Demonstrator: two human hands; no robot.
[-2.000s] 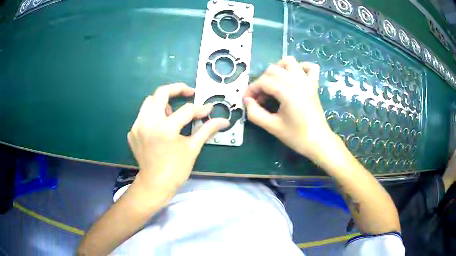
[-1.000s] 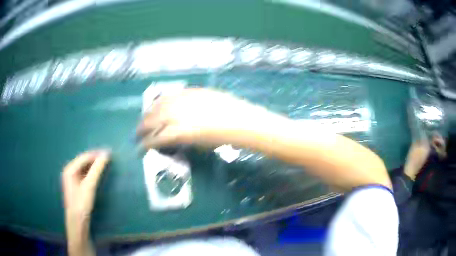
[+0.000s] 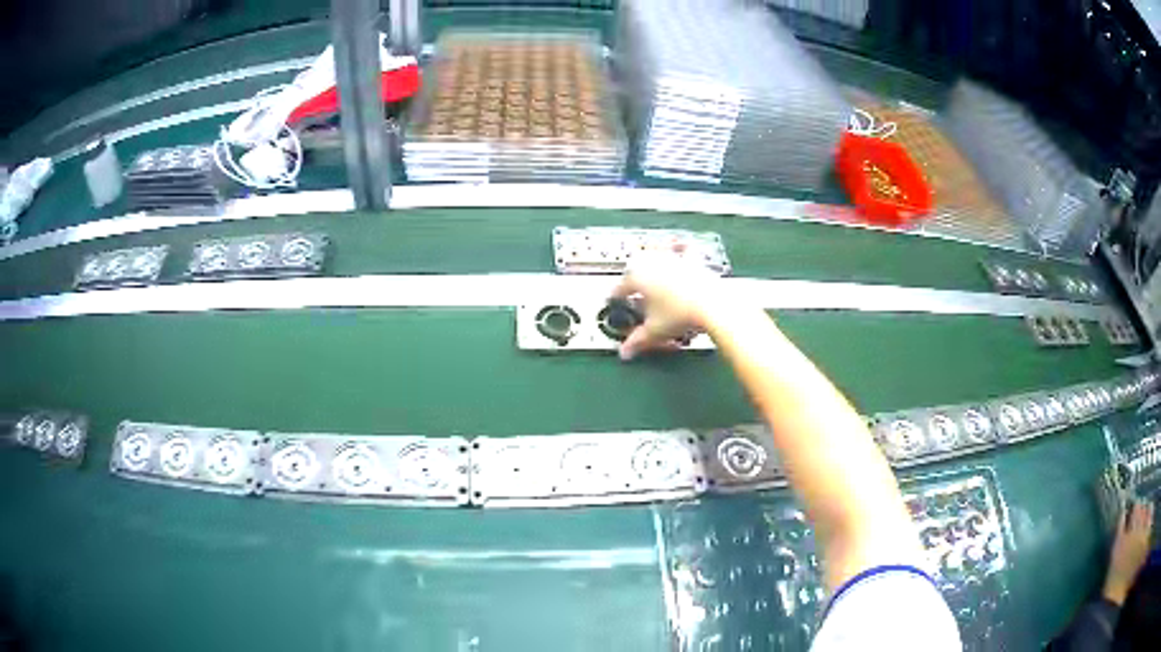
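A three-hole metal frame [image 3: 579, 334] lies lengthwise on the green conveyor ahead of me, beside a pale rail. My right hand [image 3: 658, 306] reaches over it from the right, with its fingers at the middle opening and the right part of the frame. The hand covers the right opening, and the fingertips appear to grip the frame. Another long pale unit [image 3: 590, 248] lies just beyond the rail, partly behind my hand. My left hand is out of the picture.
Ringed frames [image 3: 365, 467] lie end to end along the near belt edge. A clear blister tray [image 3: 726, 567] lies nearer. Beyond are a grey post [image 3: 362, 115], a brown-patterned tray [image 3: 516, 89], stacked trays [image 3: 732, 108] and a red item [image 3: 882, 176]. Another person's hand [image 3: 1128, 541] is at right.
The view has tilted up to the conveyor. The frame has moved from the bench in front of me to the conveyor with my right hand. My left hand has left the picture.
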